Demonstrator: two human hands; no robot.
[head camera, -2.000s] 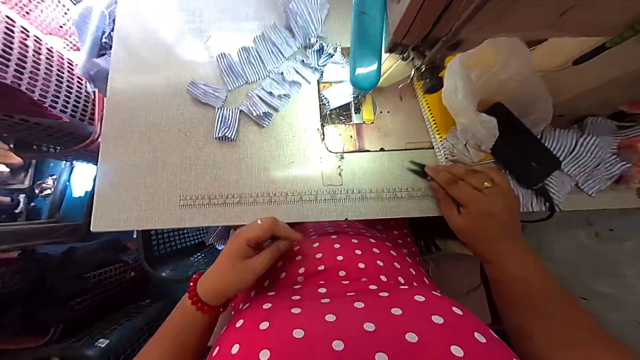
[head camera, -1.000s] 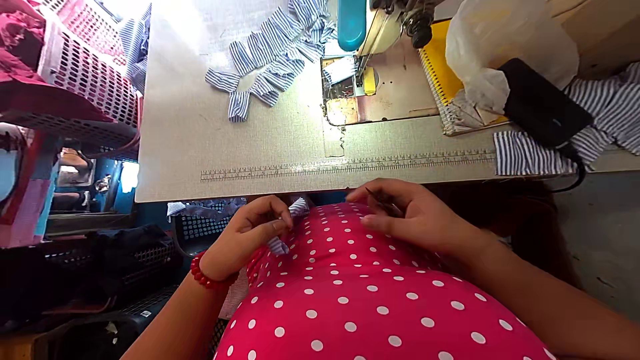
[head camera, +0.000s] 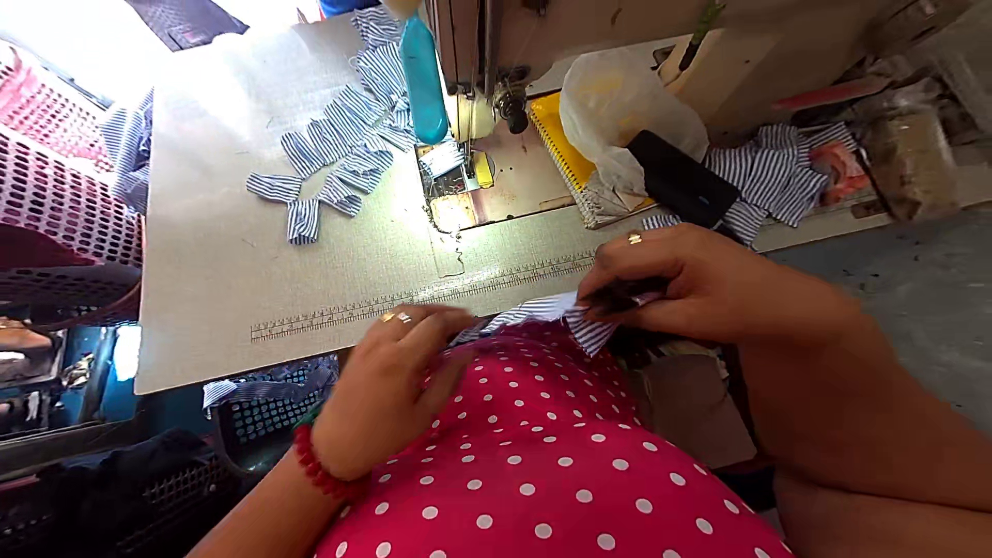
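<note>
A strip of blue-and-white striped fabric (head camera: 535, 310) lies over my lap along the table's front edge. My right hand (head camera: 659, 287) pinches its right end, and something dark shows between those fingers, too shadowed to name. At the strip's left end is my left hand (head camera: 395, 372), blurred, its fingers bent; whether it grips the cloth is unclear. Beyond the hands, joined striped pieces (head camera: 341, 132) lie on the sewing machine table (head camera: 209, 256), left of the needle and presser foot (head camera: 469, 159). A printed ruler scale (head camera: 418, 296) runs near the front edge.
Right of the needle are a yellow spiral notebook (head camera: 554, 128), a translucent plastic bag (head camera: 620, 101), a black phone-like object (head camera: 682, 178) and more striped fabric (head camera: 767, 170). A turquoise machine part (head camera: 423, 81) hangs above the table. Plastic baskets (head camera: 62, 201) stand at the left.
Two seconds ago my right hand held small dark snips on the table; it has since come to my lap and now pinches striped fabric. The strip has been raised to the table's edge.
</note>
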